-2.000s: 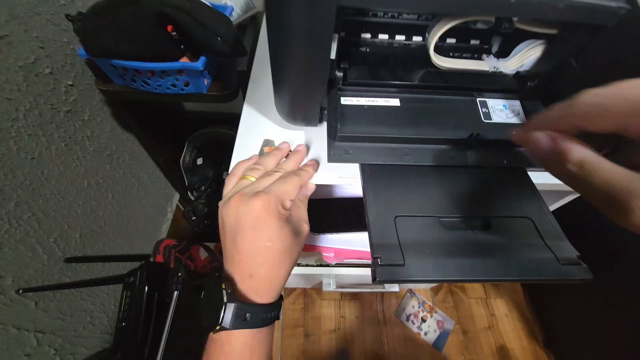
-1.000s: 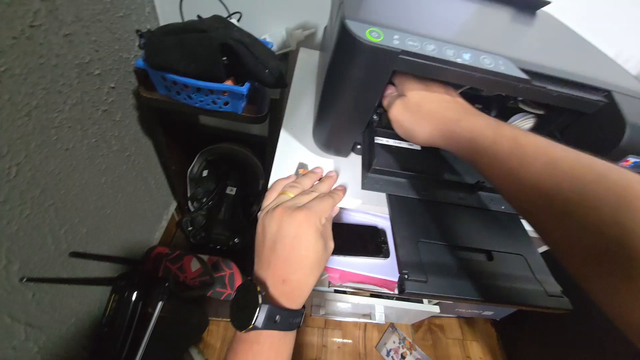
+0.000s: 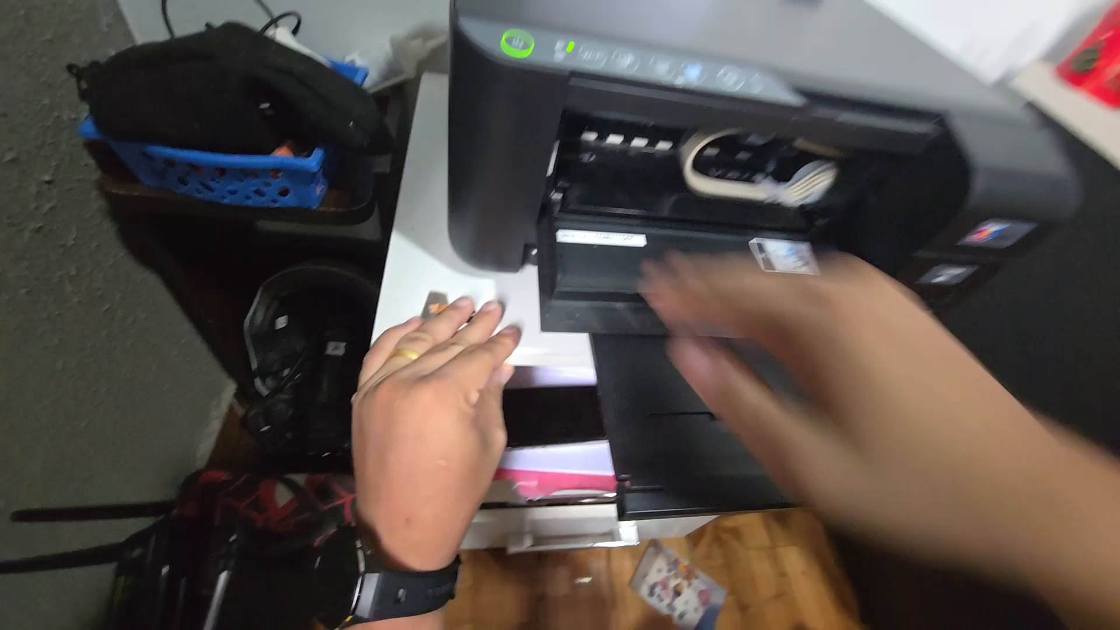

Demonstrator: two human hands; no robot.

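Observation:
A black inkjet printer [image 3: 507, 157] stands on a white cabinet top [image 3: 420, 236], its front cover folded down and a looped pale tube visible inside. Below the cover, the black output tray [image 3: 674, 437] sticks out. My left hand [image 3: 429, 420], with a ring and a black watch, lies palm down on the cabinet's edge beside the printer, fingers slightly apart, near a small grey object [image 3: 435, 304]. My right hand [image 3: 779, 341] is blurred in front of the lowered cover [image 3: 595, 271], fingers extended, with nothing visible in it. Whether it touches the cover is unclear.
Left of the cabinet, a blue plastic basket [image 3: 219, 179] holds a black bag [image 3: 219, 87]. A smartphone [image 3: 556, 416] lies on papers in an open drawer [image 3: 573, 529] below my left hand. A black device with antennas [image 3: 96, 512] is at the lower left. A printed card [image 3: 678, 586] lies on the wooden floor.
My right hand, inside the printer's opening at its left end one second ago, is now out in front of the cover. My left hand has stayed on the cabinet. The view has shifted.

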